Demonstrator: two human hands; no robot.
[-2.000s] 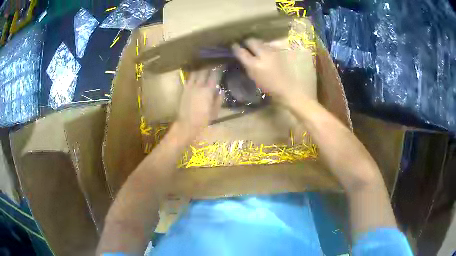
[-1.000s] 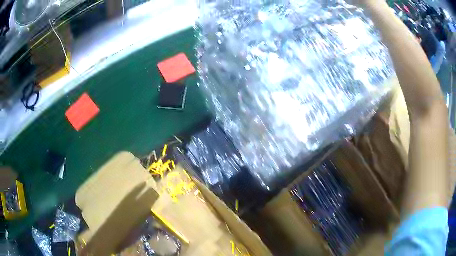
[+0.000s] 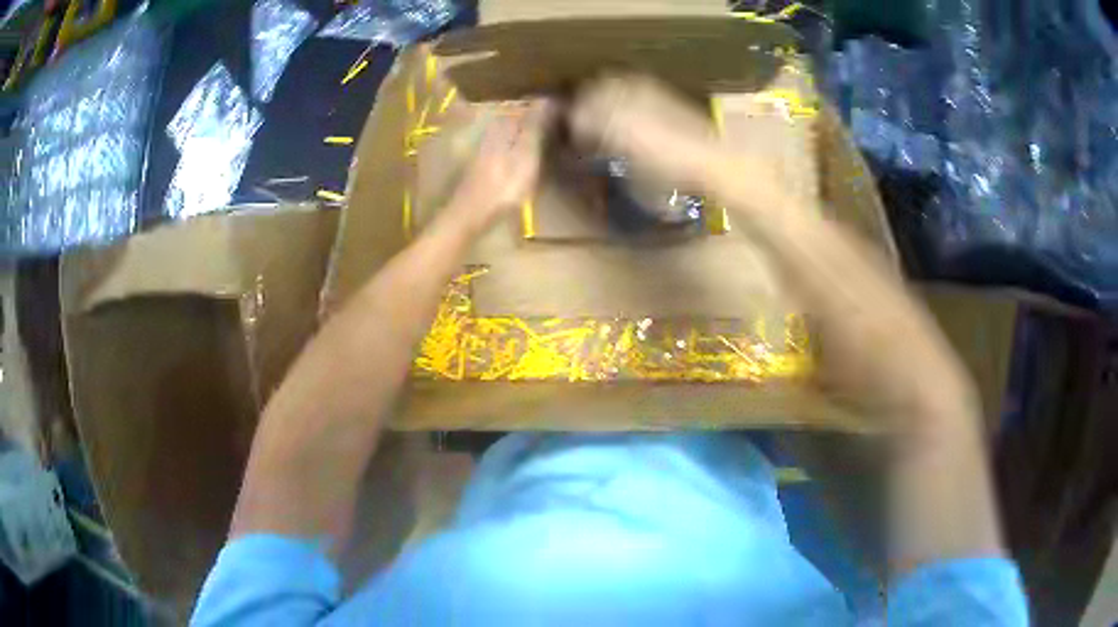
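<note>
An open yellow product box (image 3: 564,221) with a brown inside lies on cardboard sheets (image 3: 576,282) in a large corrugated carton (image 3: 515,410). A dark coil in a shiny clear bag (image 3: 644,208) lies in the box, blurred. My left hand (image 3: 509,159) is at the box's left side with fingers extended; its grip is unclear. My right hand (image 3: 631,116) is over the box's far part, blurred by motion; its fingers and any hold cannot be made out.
Yellow strips (image 3: 552,349) lie along the carton's near side. Flat clear bags (image 3: 215,141) lie on a black surface at left. A silvery bag pile (image 3: 981,135) stands at right. Another open carton (image 3: 159,331) is at the near left.
The view has swung back from the green belt and large silvery pile to the work carton. My left hand is in view again, and both hands are at the yellow box.
</note>
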